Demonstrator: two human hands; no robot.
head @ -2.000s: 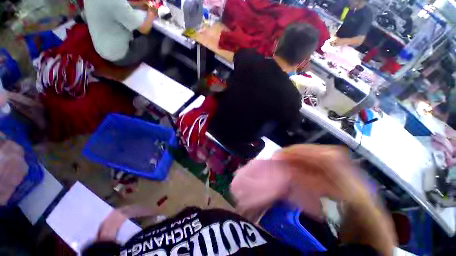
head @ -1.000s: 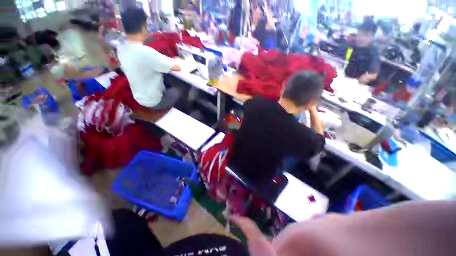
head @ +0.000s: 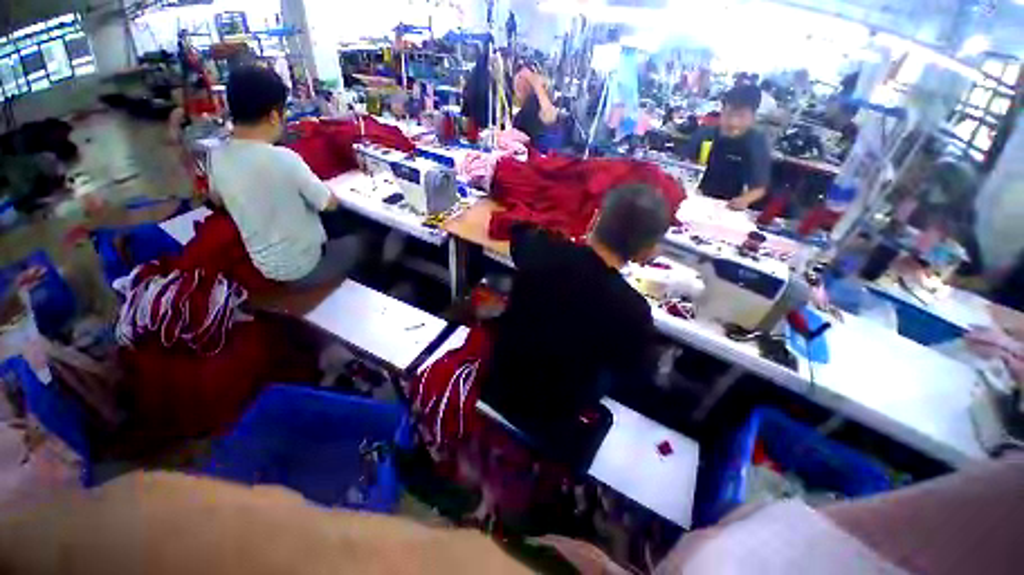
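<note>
A pale pinkish-white piece (head: 786, 545), perhaps fabric, is cut off by the bottom edge at right. A brownish-pink blurred shape (head: 954, 517) lies beside it in the lower right corner; it may be my right arm or cloth. A large blurred tan shape (head: 247, 528) fills the bottom left, perhaps my left arm or hand. No fingers show clearly on either side, so what my hands hold cannot be told.
A person in black (head: 573, 326) sits ahead at a sewing machine (head: 741, 286); another in a pale shirt (head: 270, 202) sits further left. Blue crates (head: 303, 444) stand on the floor left and right. Red fabric (head: 584, 191) heaps on the table. A white bench (head: 646, 461) stands before me.
The view has tilted up and shows more of the room. The large arm at lower right is no longer clear. The white blur at left is gone, and a tan shape covers the bottom left.
</note>
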